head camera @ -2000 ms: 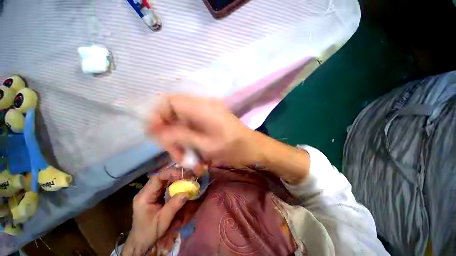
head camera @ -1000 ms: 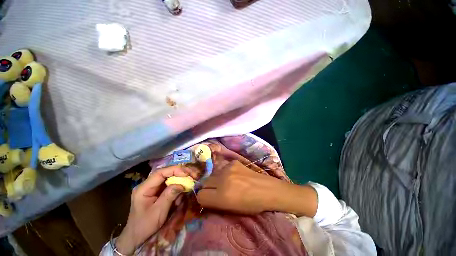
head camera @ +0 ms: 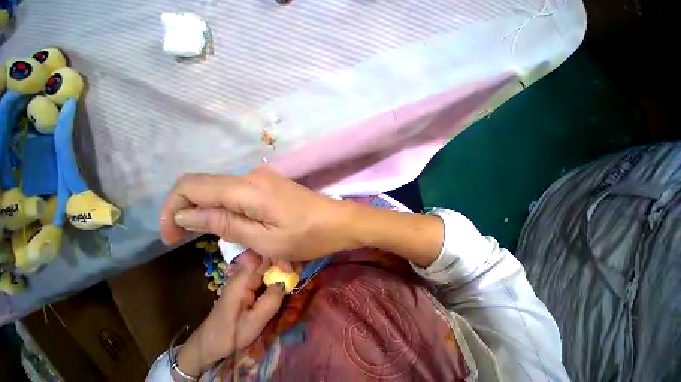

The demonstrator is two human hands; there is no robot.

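My left hand [head camera: 235,317] is over my lap, shut on a plush piece whose yellow stuffed end [head camera: 281,278] shows between thumb and fingers. Part of a blue strip [head camera: 316,263] shows beside it, partly under my right wrist. My right hand [head camera: 243,213] is raised above and left of the piece, near the table edge, thumb and fingertips close together. A needle cannot be made out at the fingertips. A fine pale thread shows beside the yellow end.
Finished yellow and blue plush pieces [head camera: 56,160] lie piled at the table's left. A white block [head camera: 184,35] lies on the striped table [head camera: 336,82]. Loose threads [head camera: 529,24] lie at the far right. A grey sack [head camera: 608,261] stands right, on the green floor. Cardboard is below the table.
My right hand has moved from beside the yellow end up and left. My left hand still holds the piece. The view has shifted, so the snips and phone have left it.
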